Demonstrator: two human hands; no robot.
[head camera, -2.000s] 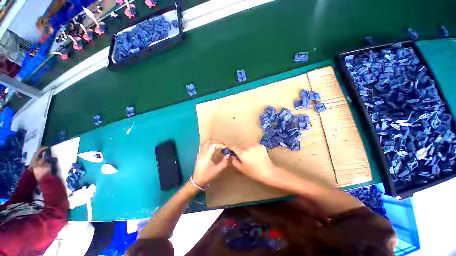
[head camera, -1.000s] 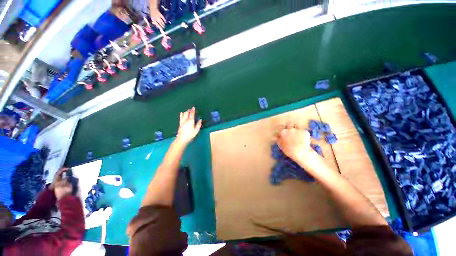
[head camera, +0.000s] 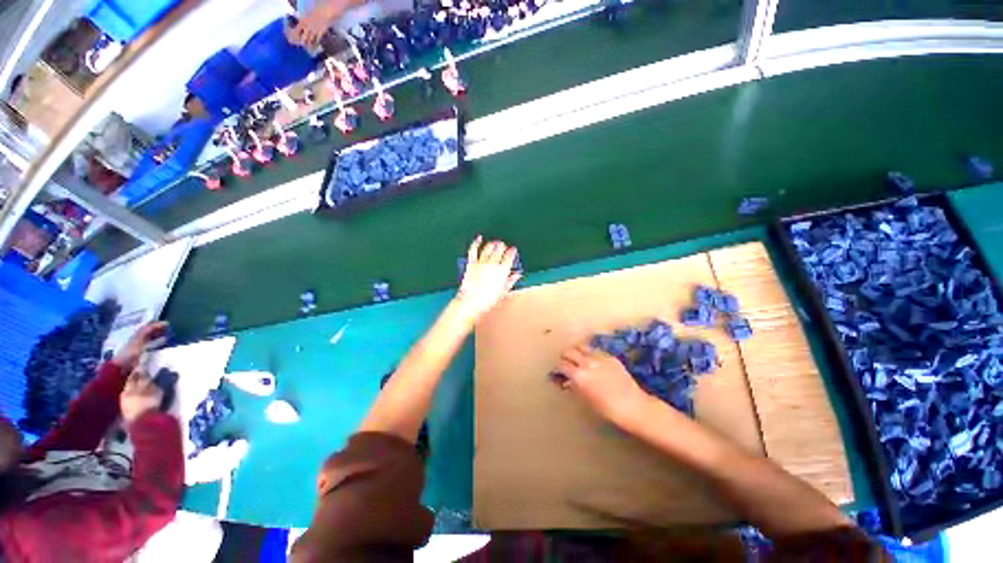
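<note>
My left hand (head camera: 487, 277) reaches over the near edge of the green conveyor belt (head camera: 682, 154). Dark blue bits show at both sides of its fingers; whether it holds a part or only covers one cannot be told. My right hand (head camera: 603, 382) is palm down on the tan cardboard sheet (head camera: 528, 462), with a small blue plastic part (head camera: 559, 377) at its fingertips. The pile of loose blue parts (head camera: 660, 357) lies beside and beyond this hand, with a smaller cluster (head camera: 716, 309) nearer the creased strip.
A large black-rimmed tray (head camera: 833, 363) of blue parts stands right of the cardboard. Single parts lie spaced along the belt. A smaller tray (head camera: 393, 163) stands beyond it. My left forearm mostly hides a dark object. A neighbouring worker in red sleeves (head camera: 156, 462) sits left, near two white teardrop-shaped items.
My hands were together over the cardboard, then parted. Since then my left hand has moved right along the belt edge, and my right hand from the pile's far side to its left. The view has shifted.
</note>
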